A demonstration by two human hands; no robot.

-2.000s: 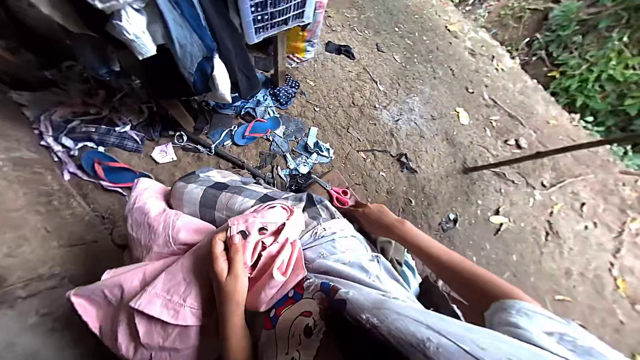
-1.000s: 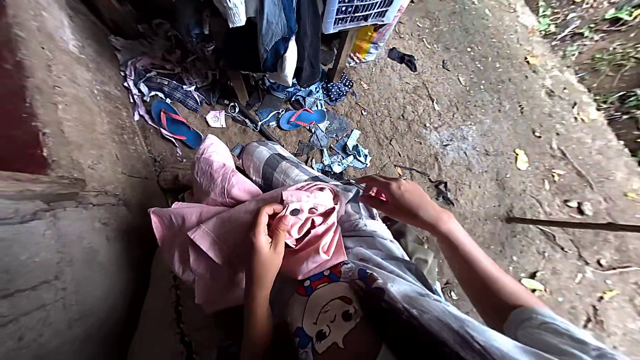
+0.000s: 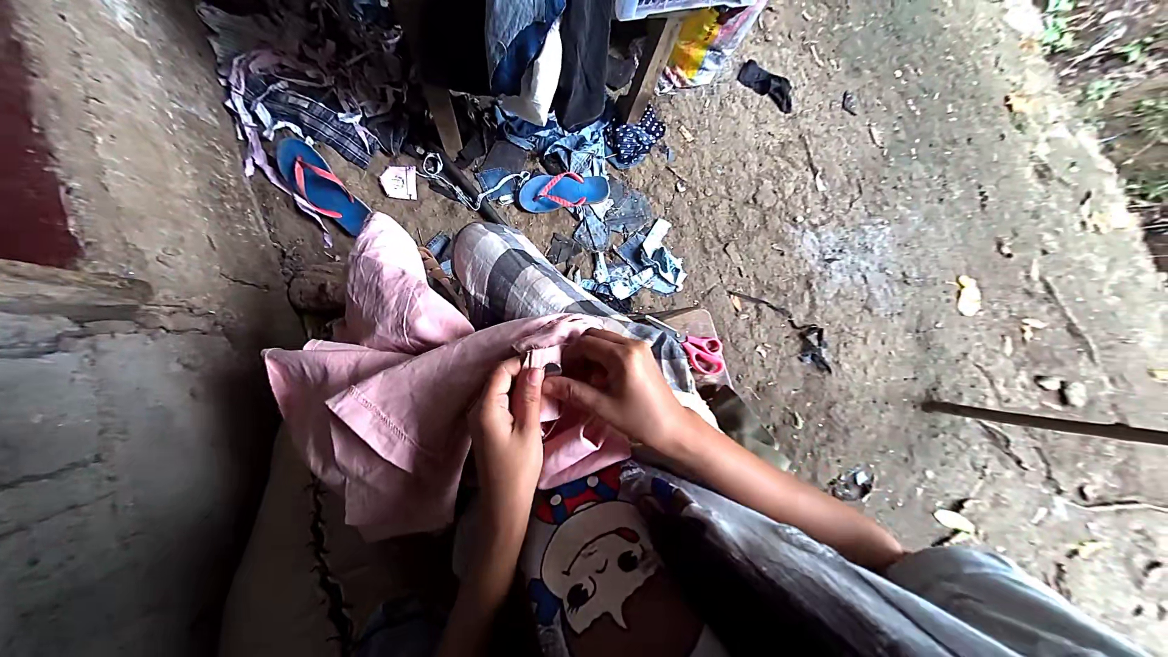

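A pink cloth garment (image 3: 401, 401) lies across my lap, over checkered cloth (image 3: 538, 278). My left hand (image 3: 511, 415) pinches a folded edge of it between thumb and fingers. My right hand (image 3: 620, 388) grips the same edge just beside, its thumb close to my left thumb. A small dark spot, perhaps a button, shows between the thumbs. Scissors with pink-red handles (image 3: 703, 354) lie just beyond my right hand, at the edge of my lap. Below the hands, cloth with a printed cartoon face (image 3: 598, 566) covers my front.
Blue flip-flops (image 3: 324, 187) with red straps lie on the dirt ground among denim scraps (image 3: 643, 265). Clothes hang from a wooden stand (image 3: 655, 68) at the top. A concrete wall (image 3: 119, 456) stands at left; a thin stick (image 3: 1049, 422) lies at right.
My right hand has let go of the scissors, which it held before, and has moved to the pink cloth beside my left hand. The view has shifted.
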